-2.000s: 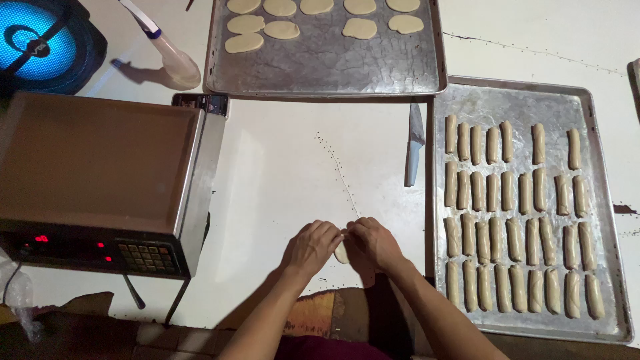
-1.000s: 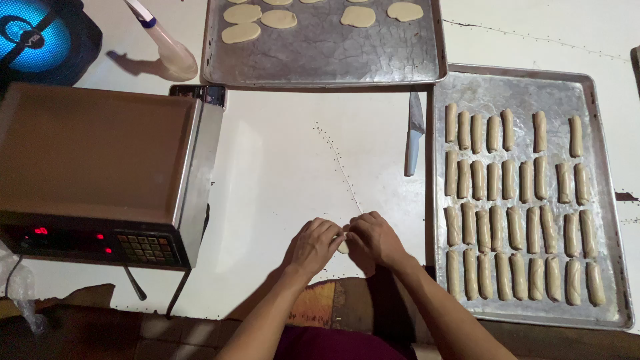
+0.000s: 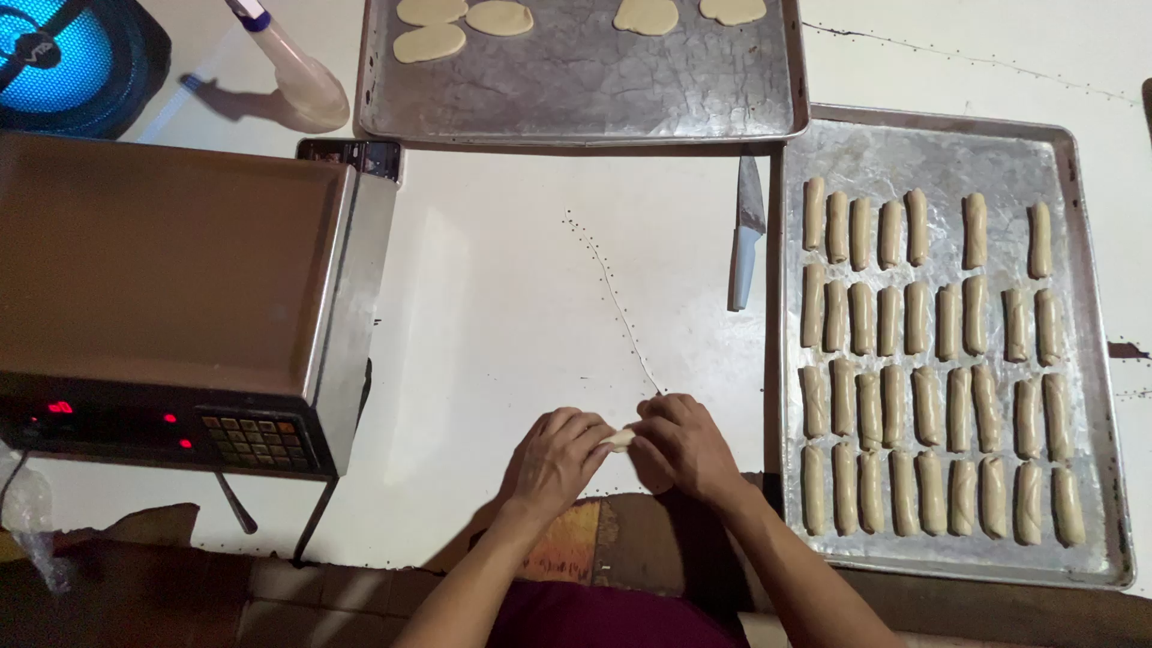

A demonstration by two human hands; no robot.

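Note:
A small piece of pale dough (image 3: 619, 440) lies between my hands near the table's front edge, its ends hidden under my fingers. My left hand (image 3: 560, 454) grips its left end, and my right hand (image 3: 686, 443) grips the right end. To the right, a metal baking tray (image 3: 936, 148) holds several rows of rolled dough sticks (image 3: 927, 405). At the top, a second metal tray (image 3: 576, 99) carries flat ovals of dough (image 3: 430, 42). A kitchen knife with a grey-blue handle (image 3: 745, 256) rests on the table beside the right tray.
A digital scale (image 3: 162, 270) with a lit red display takes up the left side. Behind it stand a round speaker with blue light (image 3: 67, 63) and a translucent bottle (image 3: 306, 85). A phone (image 3: 360, 157) lies by the scale's back corner. The white tabletop (image 3: 486, 297) has a stitched crack.
A flap of dough showing below my fingers two seconds ago is no longer visible; a short, rounded piece shows between my hands now. Both hands remain in about the same place on the table.

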